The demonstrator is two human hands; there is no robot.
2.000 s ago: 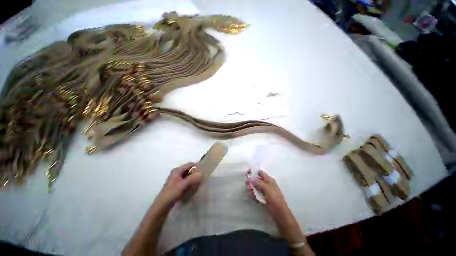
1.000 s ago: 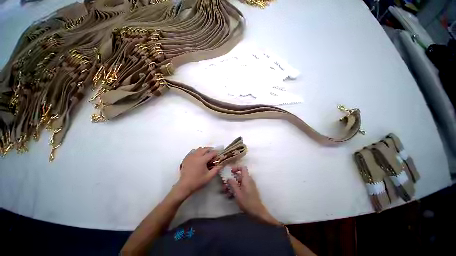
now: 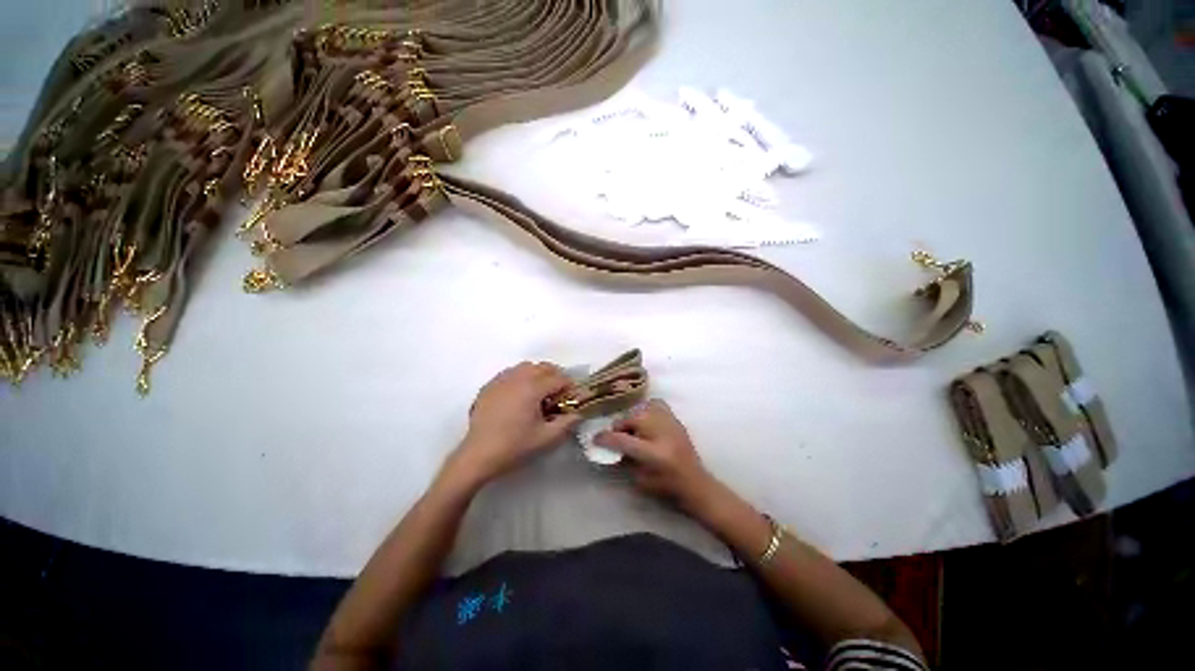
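My left hand (image 3: 514, 417) grips a folded tan strap bundle (image 3: 613, 385) near the table's front edge. The bundle's looped end points up and right, and a gold hook shows beside my left fingers. My right hand (image 3: 659, 452) holds a white paper band (image 3: 602, 443) by its end, against the lower side of the bundle. My left hand hides the rest of the bundle, and it is unclear how far the band goes around it.
A large pile of tan straps (image 3: 524, 59) with gold hooks lies upper left. A few long straps (image 3: 682, 262) curve right from it. Loose paper bands (image 3: 682, 164) lie beyond my hands. Banded straps (image 3: 1022, 420) lie at the right edge of the white table (image 3: 328, 459).
The bundle and the band, apart at first, are now together. The bundle has turned in my left hand. My right hand has moved left to it, its fingers now on the band's end.
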